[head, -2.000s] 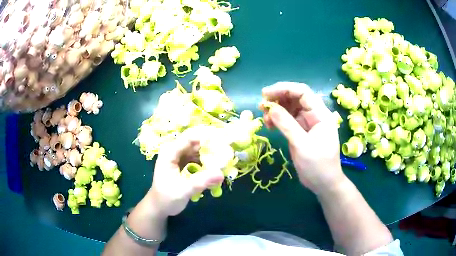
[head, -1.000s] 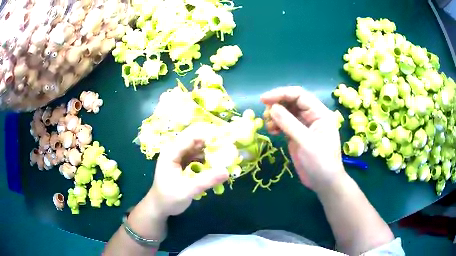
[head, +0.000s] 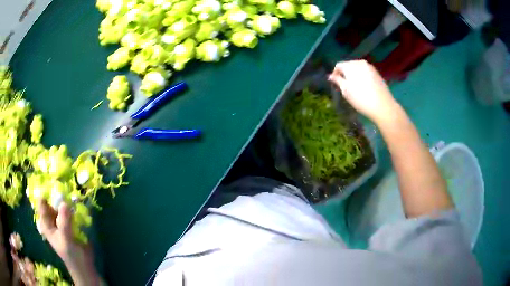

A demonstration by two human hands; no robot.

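My left hand (head: 62,232) is at the lower left, on a clump of yellow-green figures (head: 53,167) joined by thin strands; its fingers are partly hidden by them. A curled runner (head: 114,170) sticks out to the right of the clump. My right hand (head: 360,84) is off the table at the right, above the rim of a lined container filled with green strands (head: 321,134). Its fingertips are together; whether they hold something is too small to tell. Blue-handled side cutters (head: 159,118) lie with handles spread on the table.
A large heap of loose yellow-green figures (head: 190,31) lies at the top, with one figure (head: 118,93) beside it. More stringy clumps (head: 8,139) are at the left edge. The table edge (head: 263,125) runs diagonally. A pale round bin (head: 467,184) stands at the right on the floor.
The view has swung right and down. My right hand has moved from over the table to beyond its edge, above the container. The side cutters now show whole. My left hand stays at the clump.
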